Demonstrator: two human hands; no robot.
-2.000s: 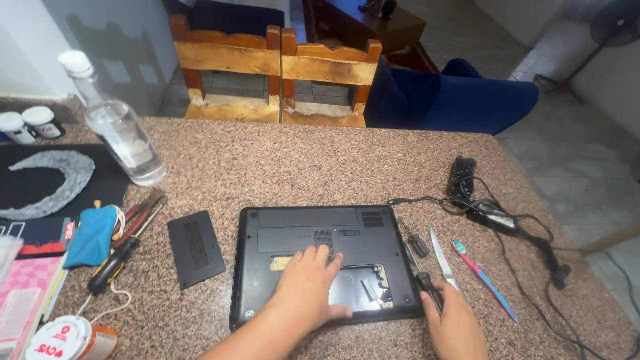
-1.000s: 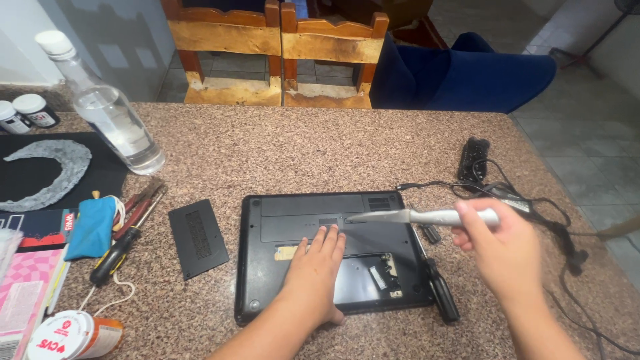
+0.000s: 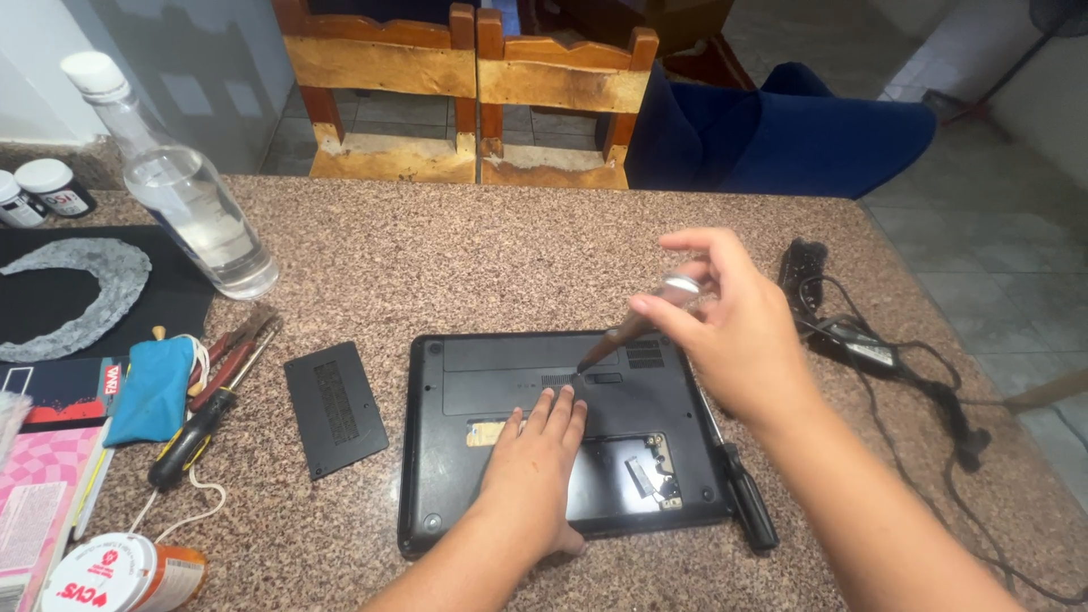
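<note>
A black laptop (image 3: 501,365) lies bottom side up on the granite counter, with one bay uncovered at its near right. My left hand (image 3: 540,463) rests flat on it, fingers spread, gripping nothing. Above the laptop, my right hand (image 3: 731,323) holds a table knife (image 3: 627,330) by its handle, tilted, with the blade tip at the laptop's base near a small vent. A black-handled screwdriver (image 3: 748,501) leans along the laptop's right edge. Left of the laptop lies a black vented cover panel (image 3: 336,408).
A clear glass bottle (image 3: 200,221), pliers (image 3: 225,353), a yellow-and-black screwdriver (image 3: 194,438), a blue pouch (image 3: 151,391) and an orange pill bottle (image 3: 174,574) stand or lie at left. A power adapter (image 3: 854,344) with tangled cables lies at right. Wooden chairs (image 3: 382,68) stand beyond the counter.
My right hand was at the screwdriver beside the laptop, then held the knife nearly level over it. Now the knife is tilted steeply, tip down. My left hand stays on the laptop.
</note>
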